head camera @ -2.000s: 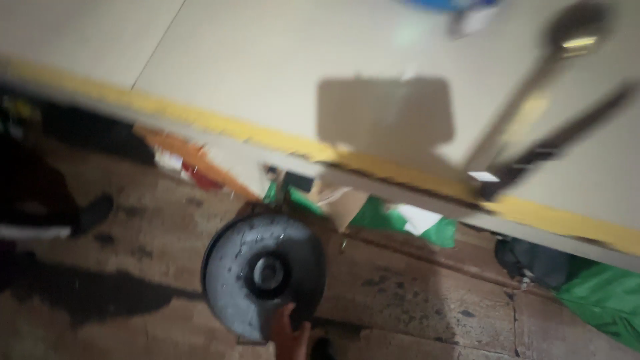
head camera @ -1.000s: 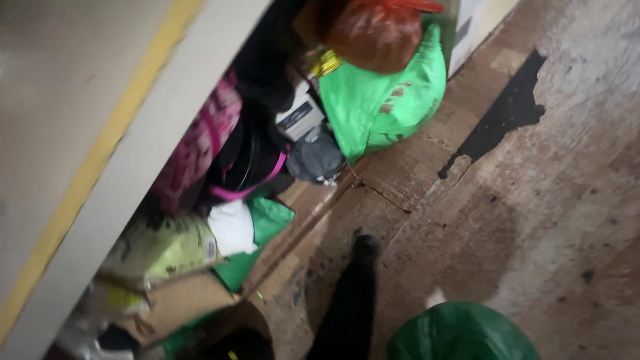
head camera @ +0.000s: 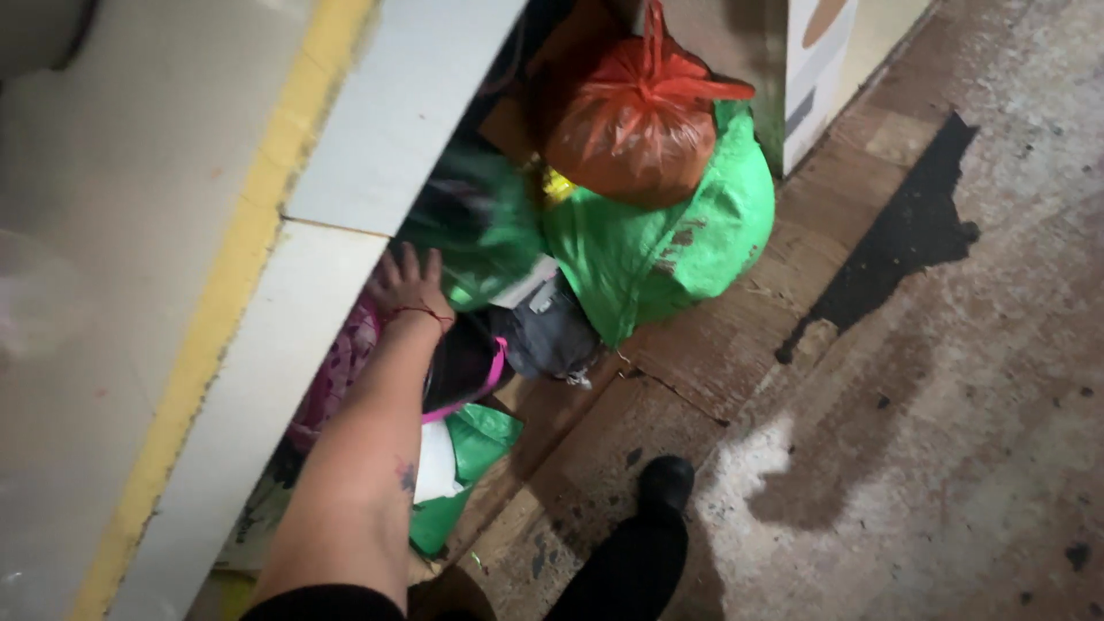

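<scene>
My left hand (head camera: pixel 416 280) reaches under the edge of a light-coloured table, palm down with its fingers spread, and a red string is around the wrist. It lies against the left side of a dark green translucent plastic bag (head camera: pixel 483 233), which is blurred; whether the fingertips touch it I cannot tell. Just below the hand are a black bag with pink trim (head camera: pixel 466 366) and a pink patterned cloth or bag (head camera: pixel 341 371). A grey drawstring pouch (head camera: pixel 548 332) sits to the right. My right hand is out of view.
A red plastic bag (head camera: pixel 634 129) with a tied top rests against a bright green sack (head camera: pixel 707 233). The table's yellow-striped edge (head camera: pixel 233 250) crosses the left. White and green packaging (head camera: pixel 470 444) lies below, near a black shoe (head camera: pixel 666 481) on the worn floor.
My left hand has come into view under the table edge. The dark green bag now lies among the bags there; a second ago a green rounded thing showed at the bottom right.
</scene>
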